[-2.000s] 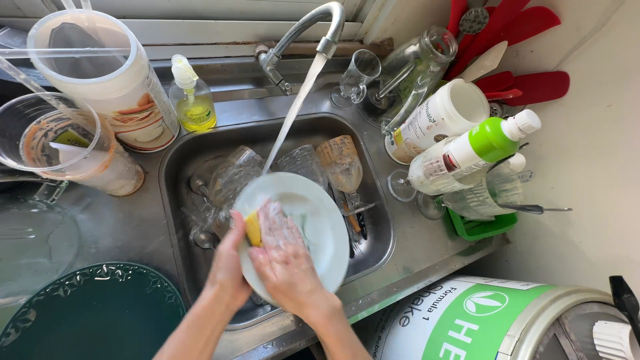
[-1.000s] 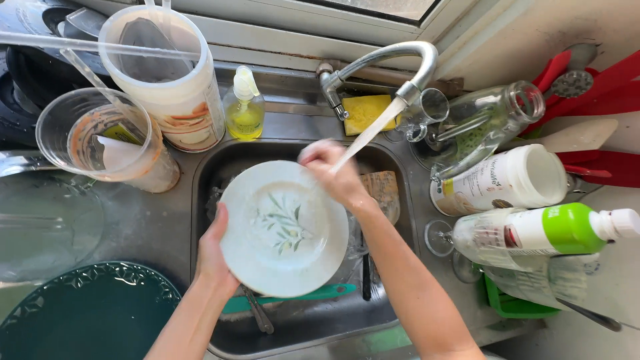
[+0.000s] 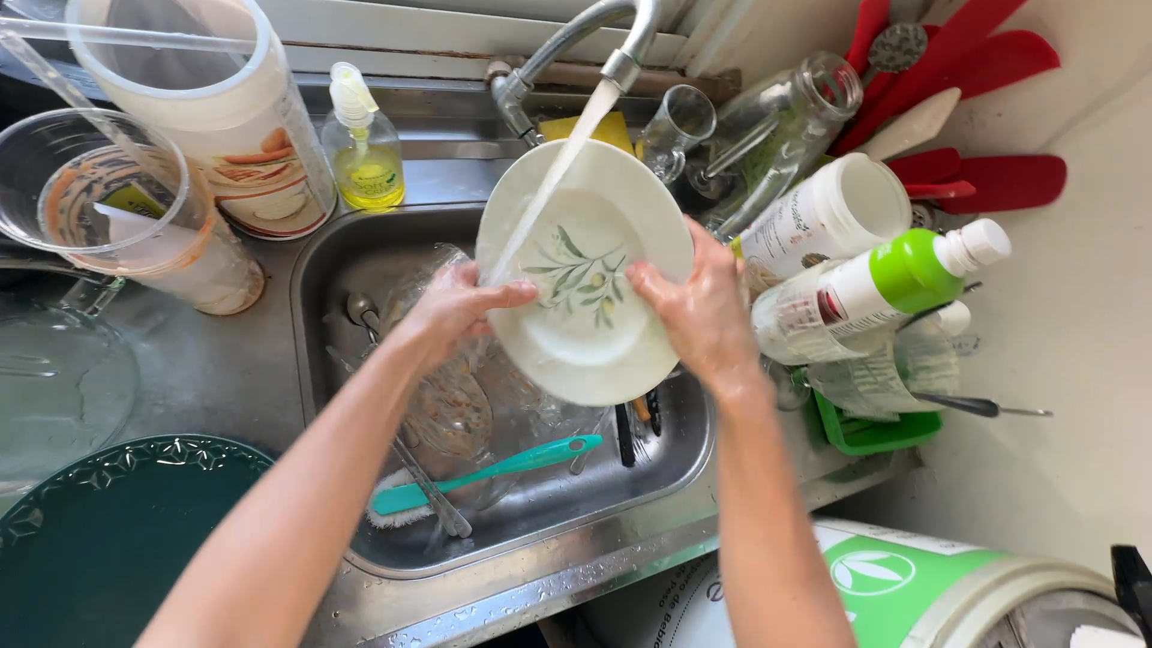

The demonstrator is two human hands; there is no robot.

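Both hands grip a white ceramic plate [image 3: 585,351] with an olive-branch print, tilted over the sink. My left hand [image 3: 459,306] pinches its left rim, thumb on the face; my right hand [image 3: 702,306] holds the right rim the same way. Water from the metal faucet [image 3: 621,67] runs onto the plate's upper left part. Beneath, in the steel sink [image 3: 315,360], lie a turquoise-handled brush [image 3: 522,461], metal cutlery [image 3: 445,513] and wet clear glassware [image 3: 450,414]. A yellow sponge [image 3: 594,130] rests behind the plate, partly hidden.
Left of the sink stand a soap bottle [image 3: 364,157], a large plastic tub [image 3: 261,153], a soiled clear container [image 3: 171,261] and a dark green plate [image 3: 135,549]. On the right are a glass jar [image 3: 783,135], a green-and-white bottle [image 3: 900,279] and red utensils [image 3: 999,180]. A large white-and-green container [image 3: 909,576] is below.
Two seconds ago the yellow sponge was in hand on the plate; one second ago it lay behind the faucet. My right hand has since moved from the stream to the plate's right rim.
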